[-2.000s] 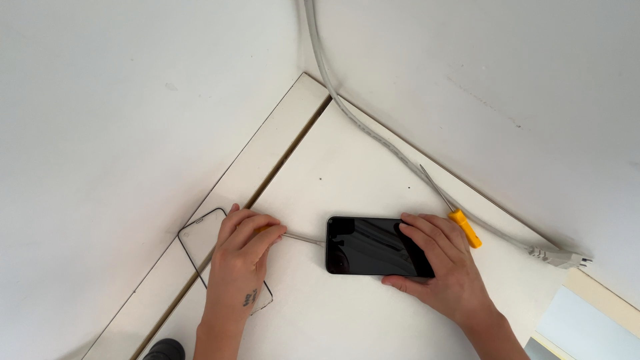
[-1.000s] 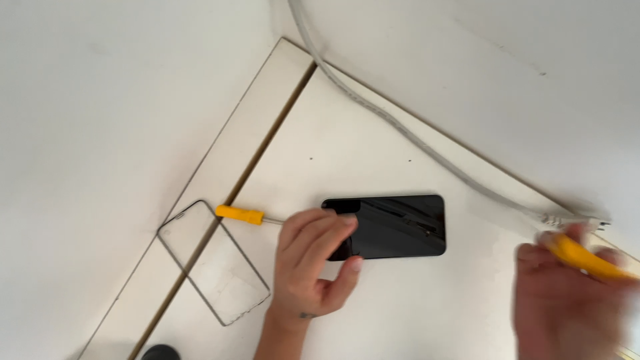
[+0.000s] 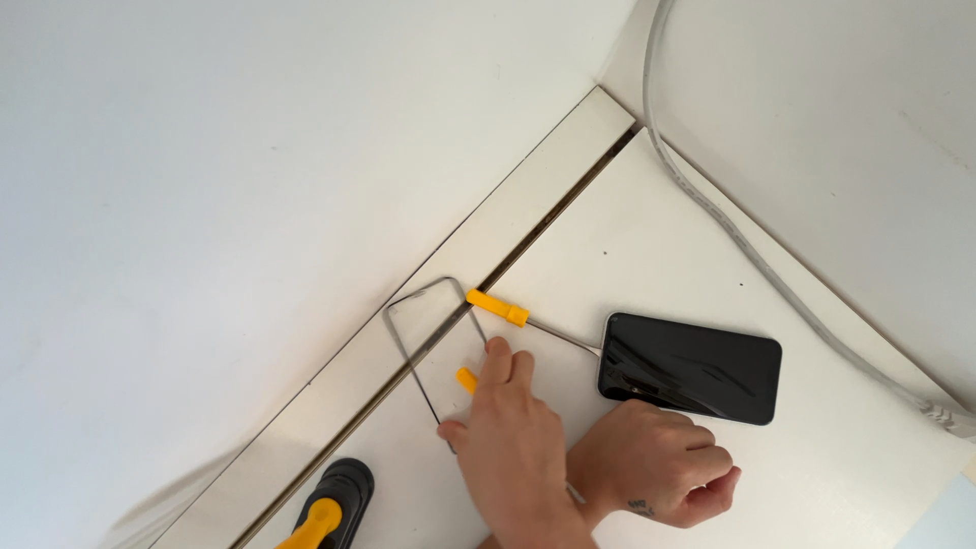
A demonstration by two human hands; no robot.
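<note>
A smartphone with a dark screen (image 3: 690,370) lies on the white surface. The shaft tip of a yellow-handled pry tool (image 3: 497,307) meets its left edge. My arms cross. My left hand (image 3: 659,465), marked at the wrist, is at the right, curled into a fist just below the phone; nothing shows in it. My right hand (image 3: 511,427) reaches over to the left, its forefinger and thumb on opposite long sides of a thin rectangular frame (image 3: 421,374). A second yellow handle (image 3: 466,378) sticks out beside its fingers, mostly hidden under that hand.
A grey cable (image 3: 736,232) runs along the right panel down to a plug (image 3: 942,414). At the lower left is a black object (image 3: 358,476) with a yellow part (image 3: 316,522) on it. A dark groove (image 3: 545,221) crosses the surface diagonally between white walls.
My right hand has moved from the far right, where it held a yellow-handled tool, across to the frame. My left hand has left the phone's left end and now lies curled below the phone.
</note>
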